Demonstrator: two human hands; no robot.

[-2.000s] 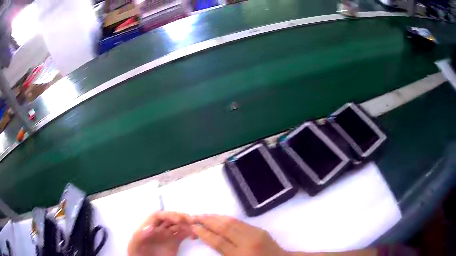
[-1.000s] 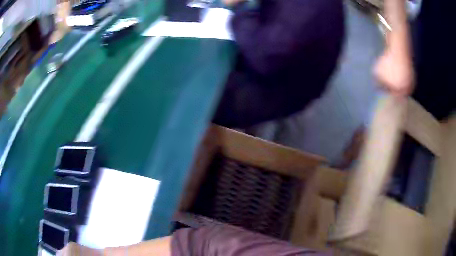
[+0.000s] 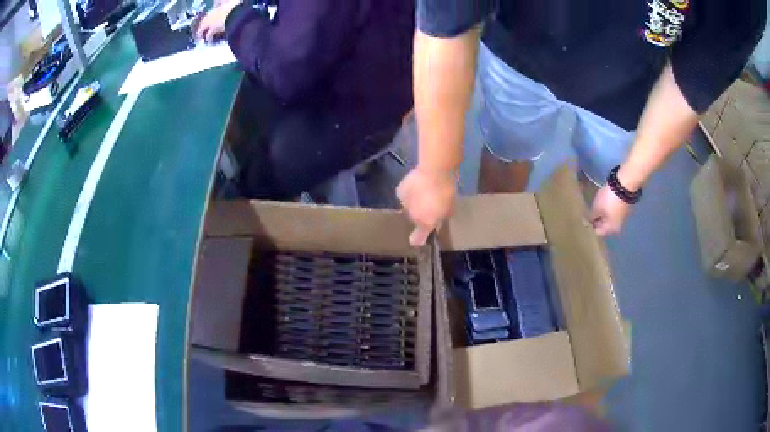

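Note:
Neither of my hands is in view. A blurred mauve patch at the bottom edge may be my sleeve. An open brown carton (image 3: pixel 338 211) stands in front of me beside the green bench, with dense dark slotted rows (image 3: pixel 346 312) inside. A second open carton (image 3: pixel 511 371) touches its right side and holds black devices (image 3: pixel 532 291), one showing a framed dark screen. Black units with white-bordered screens (image 3: pixel 52 302) stand in a row on the bench at the lower left, the nearest cut off by the frame.
A person in a black shirt (image 3: pixel 582 59) stands behind the cartons, one hand (image 3: pixel 428 201) at their shared edge, the other by the right flap. A person in dark purple (image 3: pixel 329 76) sits at the green bench (image 3: pixel 169 169). White sheet (image 3: pixel 122 363) lies beside the units. Another carton (image 3: pixel 722 219) stands far right.
The view has swung right and down from the bench to the cartons. My hands, together over the white sheet earlier, have left the picture. The standing person now leans over both cartons.

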